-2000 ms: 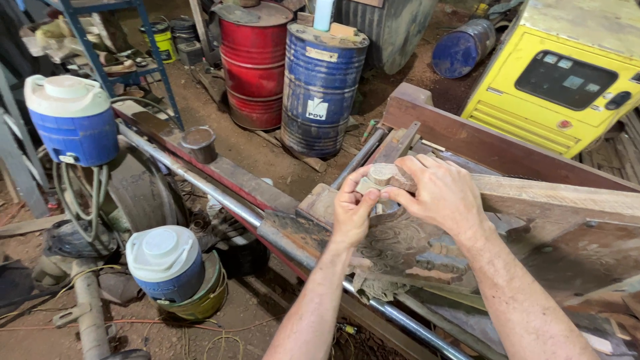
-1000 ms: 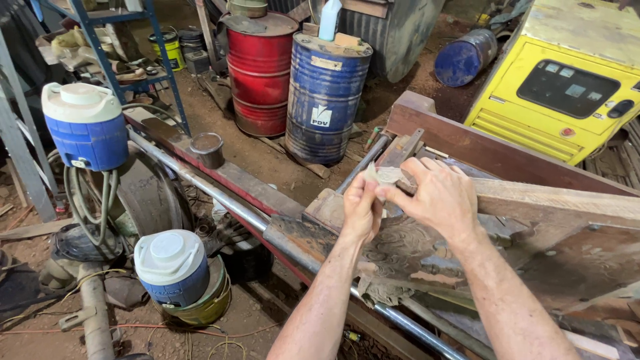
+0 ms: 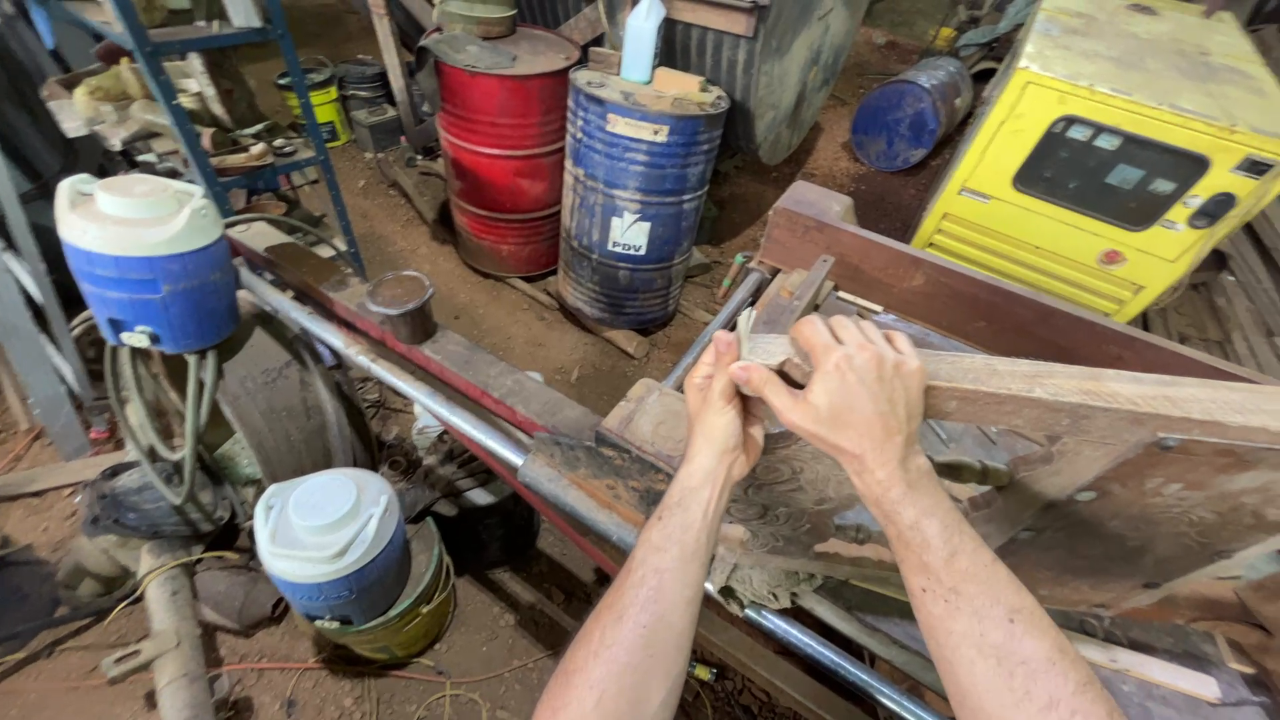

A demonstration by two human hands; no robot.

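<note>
A long wooden beam (image 3: 1090, 392) runs in from the right edge, its near end at the centre between my hands. My left hand (image 3: 718, 410) pinches a thin, pale folded piece (image 3: 746, 330), perhaps sandpaper, against the end of that beam. Over the top of the beam, just to the right, my right hand (image 3: 850, 385) is closed, its thumb pointing toward my left fingers. Under my wrists lies a carved wooden panel (image 3: 800, 490). The underside of the right palm is hidden.
A steel tube (image 3: 440, 415) crosses diagonally beside a wooden rail holding a metal can (image 3: 401, 305). Two blue-and-white drink coolers (image 3: 150, 265) (image 3: 335, 545) stand left. Beyond are a red drum (image 3: 503, 150), a blue drum (image 3: 640, 200) and a yellow machine cabinet (image 3: 1110, 150).
My left hand has turned and drawn down to the side of the beam's end, where earlier its fingers lay over the top. My right hand has stayed on the beam.
</note>
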